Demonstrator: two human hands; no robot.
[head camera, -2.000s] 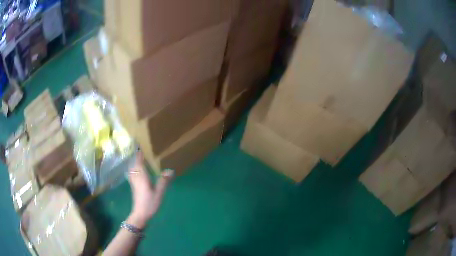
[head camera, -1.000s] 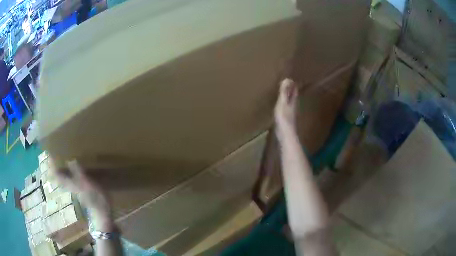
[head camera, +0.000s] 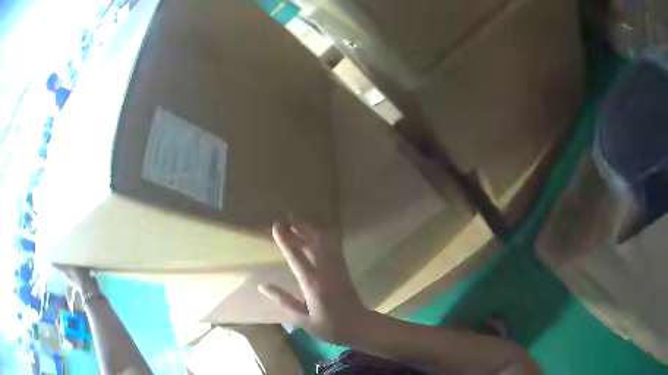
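A large brown carton (head camera: 256, 124) with a white printed label (head camera: 185, 157) fills the upper left and middle, tilted. My left hand (head camera: 79, 282) is at its lower left corner, with the fingers at the bottom edge and partly hidden. My right hand (head camera: 316, 282) is in front of the carton's lower edge, fingers spread and the thumb apart below. The fingertips overlap the carton; firm contact cannot be made out.
More large cartons (head camera: 505, 110) stand at the upper right. A smaller carton (head camera: 227, 351) is below the held one. Green floor (head camera: 469, 293) shows at lower middle. A dark, plastic-covered item (head camera: 637, 121) and a brown carton surface (head camera: 630, 271) are at the right.
The large carton has turned and tilted, and its labelled face now shows. My right hand has moved down and left, with its fingers spread. My left hand has moved to the left corner.
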